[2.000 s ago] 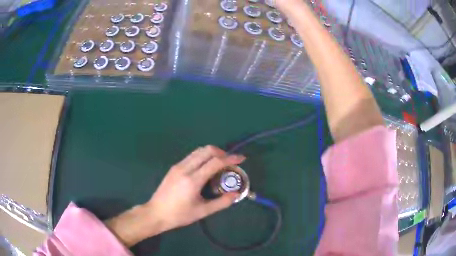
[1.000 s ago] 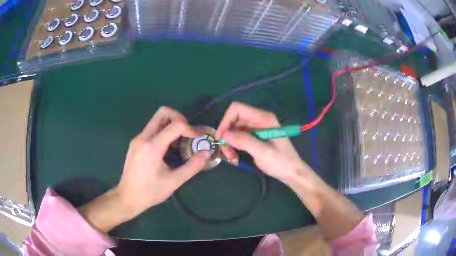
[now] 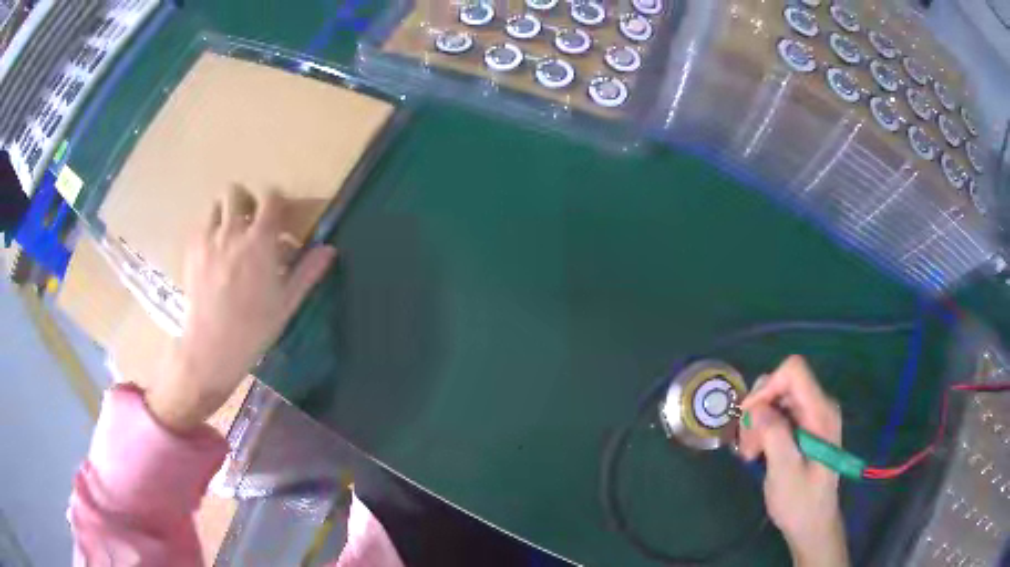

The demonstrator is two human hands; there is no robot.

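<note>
My right hand (image 3: pixel 789 437) holds the green test probe (image 3: pixel 825 452), its metal tip at the edge of a round component (image 3: pixel 712 401). The component lies on the silver-and-brass contact base (image 3: pixel 678 415), right of centre on the mat. A red test lead (image 3: pixel 941 434) runs from the probe's rear. My left hand (image 3: pixel 249 271) is over the tan cardboard sheet (image 3: pixel 299 127) in the left tray, fingertips bent down, thumb by the tray's near right edge. Whether it holds anything is hidden.
Clear trays with rows of discs (image 3: pixel 554 72) stand at the back; a further stack (image 3: pixel 842 177) stands at the back right. A dark cable (image 3: pixel 616 487) loops around the base on the green mat (image 3: pixel 498 266). Another tray (image 3: pixel 975 487) is at the right edge.
My left hand has left the base and moved left to the cardboard sheet. My right hand came from the back tray to the base and stays there with the probe. The view has turned left.
</note>
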